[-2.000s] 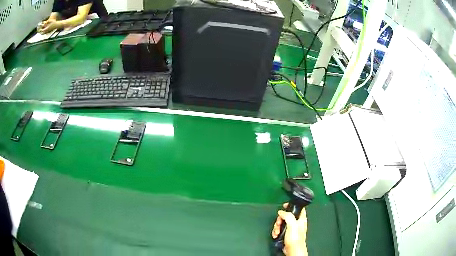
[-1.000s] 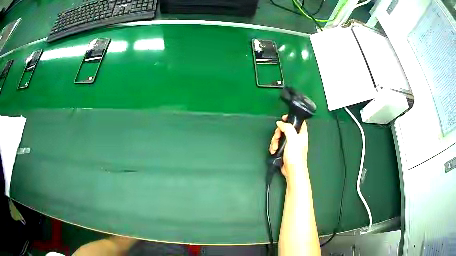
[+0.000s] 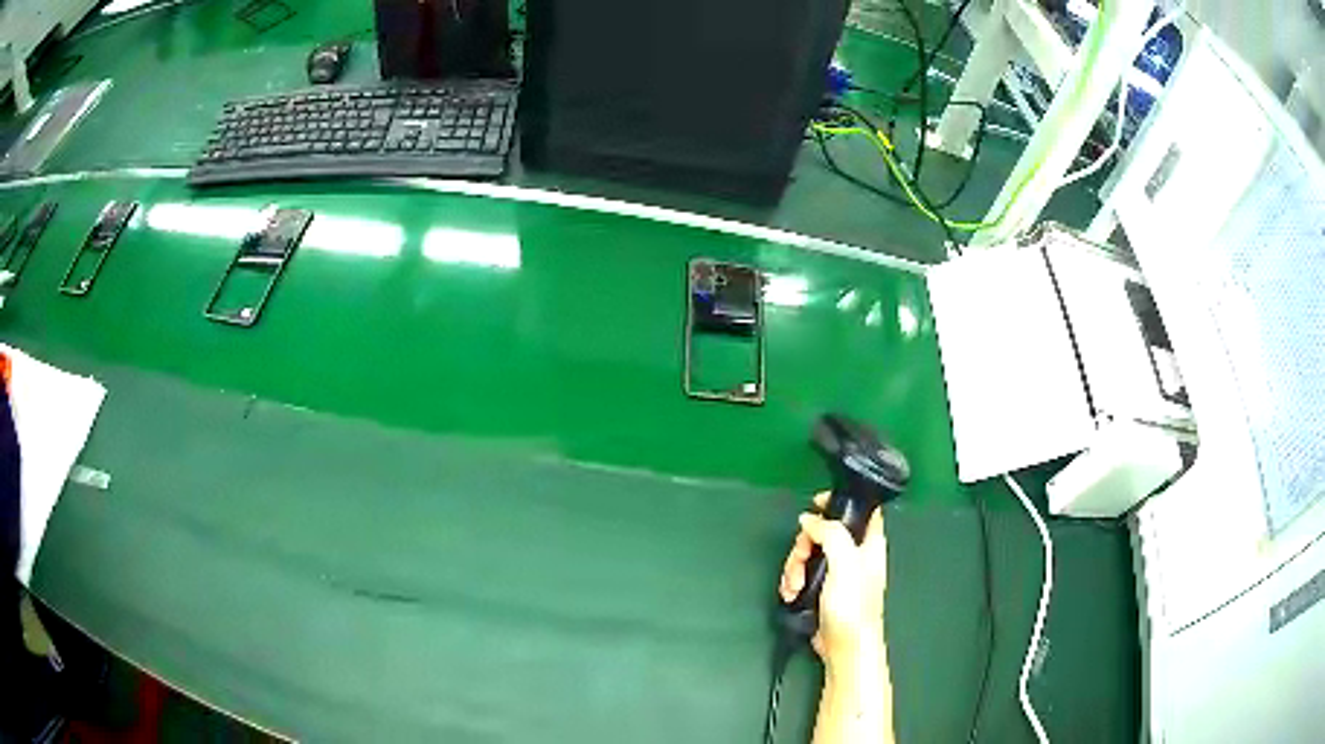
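My right hand (image 3: 836, 570) is closed around the grip of a black barcode scanner (image 3: 863, 462), held upright over the front edge of the glossy green strip (image 3: 494, 349). Its wide head points up and left. A phone frame (image 3: 725, 332) lies on the strip, up and left of the scanner head, not touching it. Its dark block is at the top and its open lower part shows green. Another phone frame (image 3: 260, 266) lies further left, with smaller ones beyond it at the far left. My left hand is not in view.
A black keyboard (image 3: 353, 134) and computer tower (image 3: 661, 95) stand behind the pale rail. A tilted white sheet (image 3: 1009, 362), a small white box (image 3: 1116, 468) and a white cable (image 3: 1045, 581) are at right. White paper (image 3: 44, 436) lies at left.
The phone frames have shifted left relative to the scanner and the white sheet. The nearest frame was just above the scanner head and is now up and left of it. The view has also tilted.
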